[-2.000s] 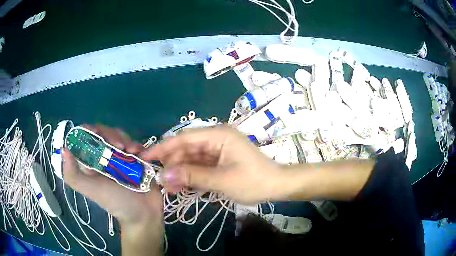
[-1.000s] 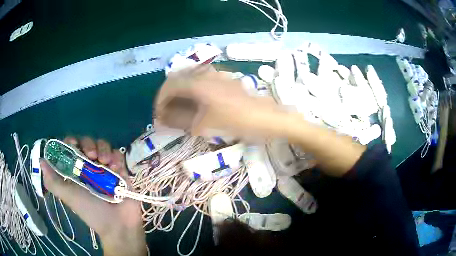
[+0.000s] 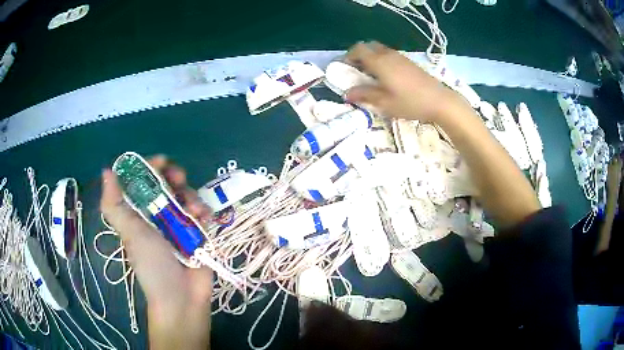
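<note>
My left hand [image 3: 161, 263] holds an open white bottom housing at the left. The green circuit board [image 3: 139, 183] shows at its upper rounded end and the blue battery [image 3: 176, 227] with thin red wires at its lower end. A white cord [image 3: 222, 269] leaves the lower end. My right hand [image 3: 400, 85] is at the upper middle, with its fingers on a white back cover [image 3: 343, 77] beside the heap. The fingers partly hide the cover.
White covers [image 3: 373, 236] and blue-marked units [image 3: 321, 225] are heaped in the middle and right. Cord bundles [image 3: 20, 260] lie left and centre. A pale rail [image 3: 164, 85] crosses behind, with the green belt [image 3: 205, 27] beyond. More units [image 3: 581, 147] lie far right; a person's arm [image 3: 608, 205] shows there.
My right hand has moved from the housing's cord end across to the upper middle and onto a cover. The housing in my left hand has turned more upright. The view has shifted somewhat.
</note>
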